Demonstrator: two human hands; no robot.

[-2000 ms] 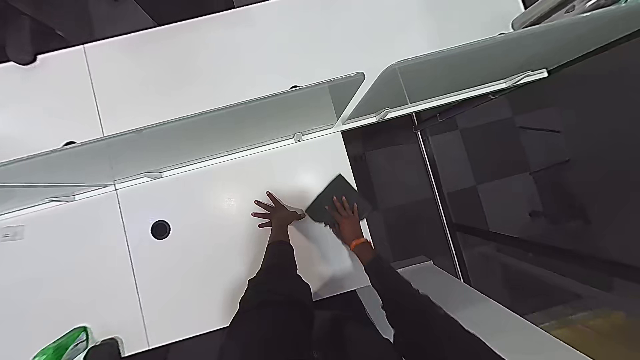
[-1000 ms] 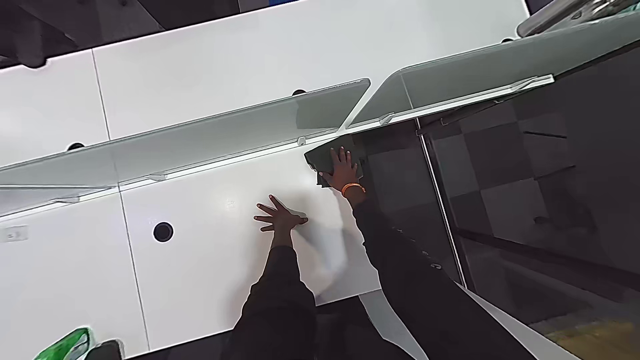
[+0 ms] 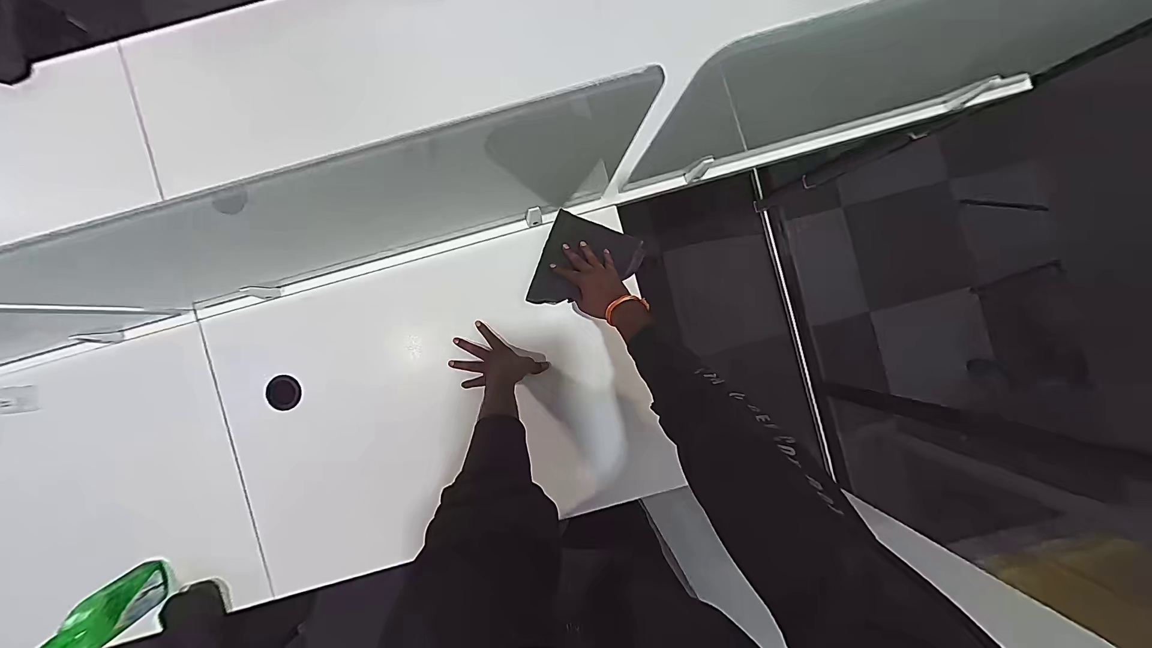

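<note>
A dark cloth (image 3: pixel 580 256) lies spread near the far right corner of the white desktop (image 3: pixel 360 432), close to the foot of the glass divider. My right hand (image 3: pixel 598 283), with an orange band at the wrist, presses flat on the cloth with its fingers spread. To the left and nearer to me, my left hand (image 3: pixel 497 362) rests on the bare desktop, fingers apart, holding nothing. The cloth's right corner reaches over the desk's right edge. The underside of each hand is hidden.
A frosted glass divider (image 3: pixel 378 198) on small clamps runs along the desk's far edge. A round black cable hole (image 3: pixel 283 392) is at the left. A green plastic item (image 3: pixel 112 607) sits at the lower left. Right of the desk is a dark glass panel (image 3: pixel 936 297).
The cloth under my right hand went from the desk's right side to the divider, and now lies slightly left and more spread out than a second ago. My left hand has stayed about in place.
</note>
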